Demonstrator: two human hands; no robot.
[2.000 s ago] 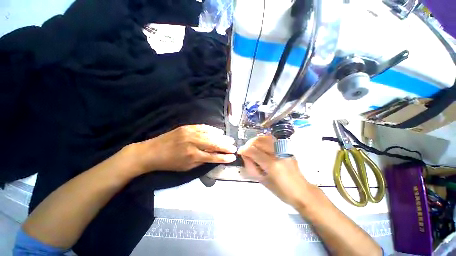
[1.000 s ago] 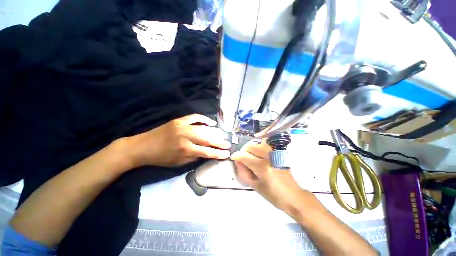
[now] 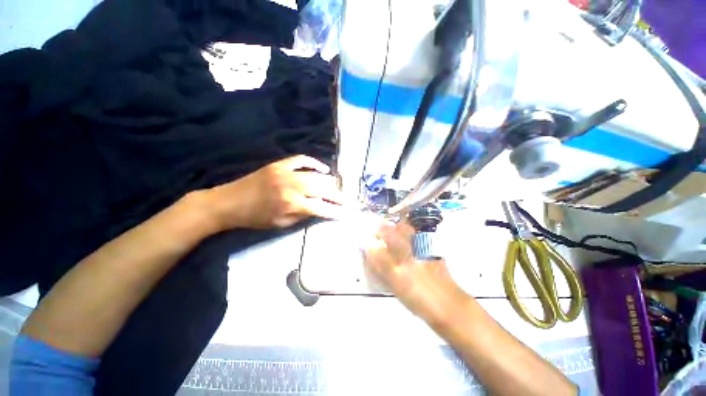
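Note:
A large limp black garment piece (image 3: 155,147) lies left of the white sewing machine head (image 3: 402,58). My left hand (image 3: 282,193) lies on the cloth near its right edge, fingertips just left of the needle area; the fingers press or hold the cloth there. My right hand (image 3: 395,251) is just below and right of the needle area, fingers bent, beside a small grey ribbed knob (image 3: 423,245). Glare washes out its fingertips, so I cannot tell whether they hold cloth. The needle and foot are too bright and small to make out.
Gold-handled scissors (image 3: 542,278) lie right of my right hand, with a black cord (image 3: 588,244) beside them. A purple box (image 3: 623,329) is at the far right. Brown cardboard (image 3: 619,189) rests against the machine. A printed ruler scale (image 3: 248,373) runs along the table's front.
Both hands have shifted slightly; the left has moved up towards the needle area with the cloth edge. More of the white plate below the hands now shows. The camera view has shifted a little.

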